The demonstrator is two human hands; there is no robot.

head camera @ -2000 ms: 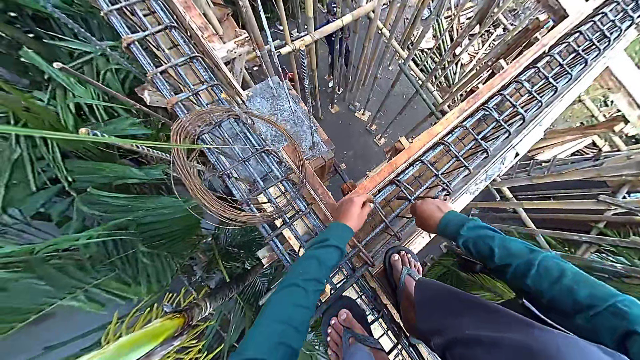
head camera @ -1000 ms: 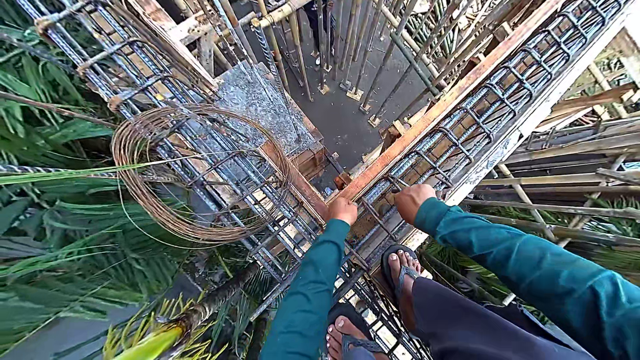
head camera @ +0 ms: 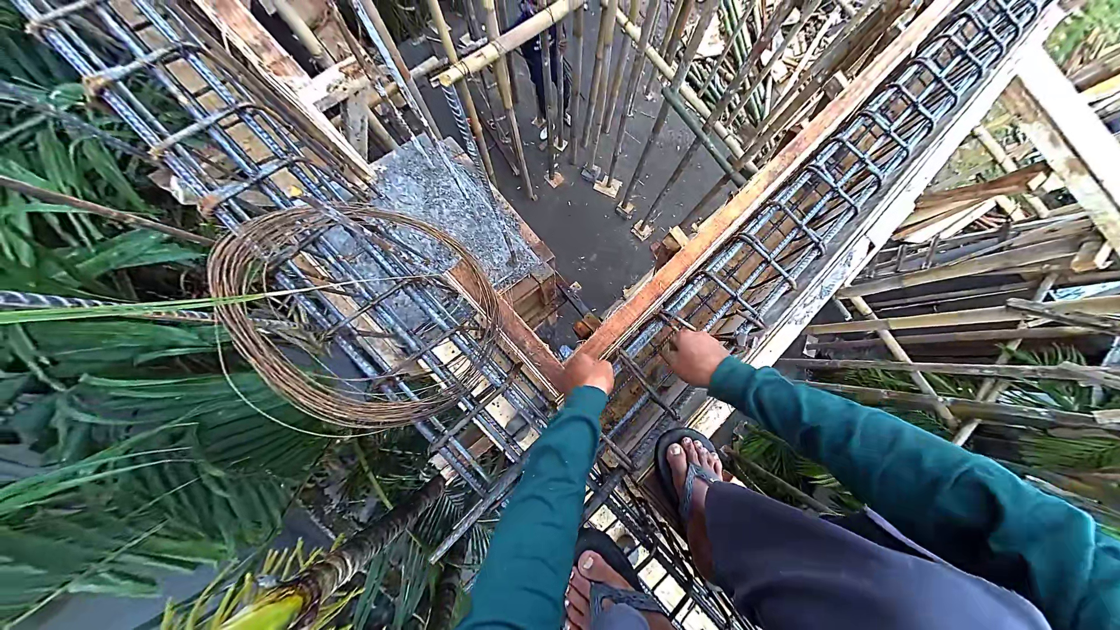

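My left hand (head camera: 588,374), fingers curled, is at the corner where the wooden formwork board (head camera: 691,262) meets the rebar cage; whether it grips anything is hidden. To its right, my right hand (head camera: 697,357) is at the near part of the rebar cage (head camera: 761,249) that runs up to the right, its fingertips over a stirrup and partly hidden. What it holds cannot be told. A coil of rusty tie wire (head camera: 350,407) lies across another rebar cage (head camera: 188,114) on the left, beside a grey concrete block top (head camera: 437,197).
My sandalled feet (head camera: 687,464) stand on the cage and formwork, high above ground. Upright bamboo props (head camera: 604,96) rise below, with a person (head camera: 542,61) partly hidden among them. Palm fronds (head camera: 131,420) fill the left side; bamboo poles (head camera: 954,315) lie right.
My right hand has moved closer to my left hand than it was two seconds ago. The view has shifted slightly.
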